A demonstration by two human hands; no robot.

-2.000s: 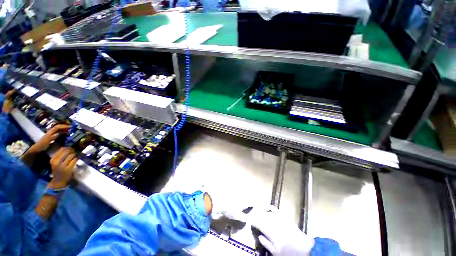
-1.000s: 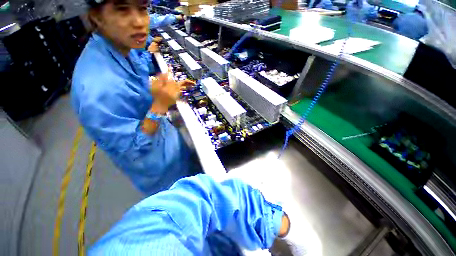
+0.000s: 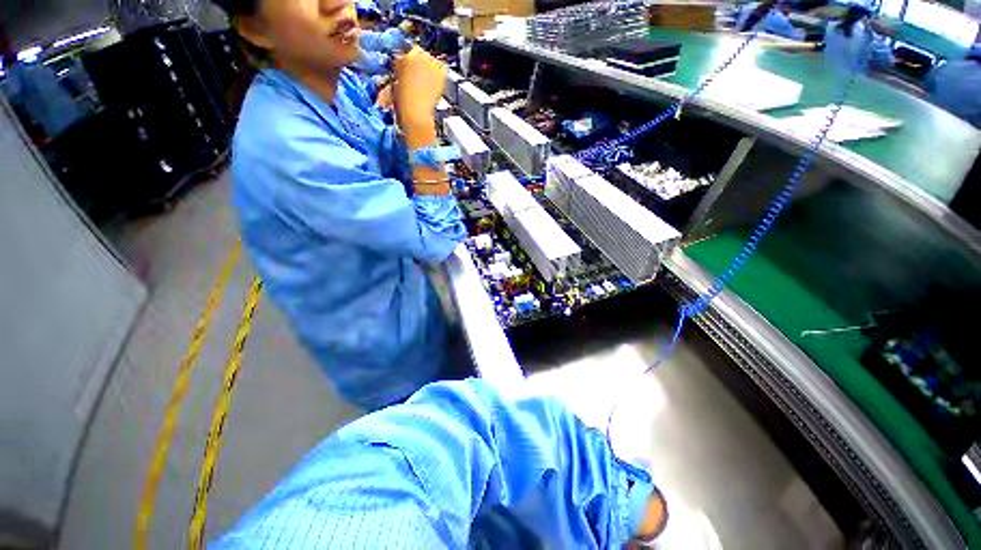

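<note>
My left hand (image 3: 688, 532), in a white glove, shows only in part at the bottom edge, below a blue sleeve and a strip of bare wrist. Its fingers are cut off, so I cannot tell what it holds. It is over the shiny metal plate of the conveyor (image 3: 715, 430). My right hand is not in view. A populated circuit board (image 3: 516, 295) lies beyond my sleeve on the line, crowded with small coloured parts. Long silver-white finned heatsinks (image 3: 619, 220) stand on it in rows.
A person in a blue smock (image 3: 323, 215) stands at the left of the line, one hand raised near the chin. A blue spiral cord (image 3: 769, 220) hangs over the conveyor's far rail. A bin of white parts (image 3: 662, 181) and a dark bin with green-blue parts (image 3: 925, 376) sit on the shelf.
The view has swung left, and my right hand has left the picture. The other person's hand has risen from the boards towards the face. My left hand stays low at the bottom edge.
</note>
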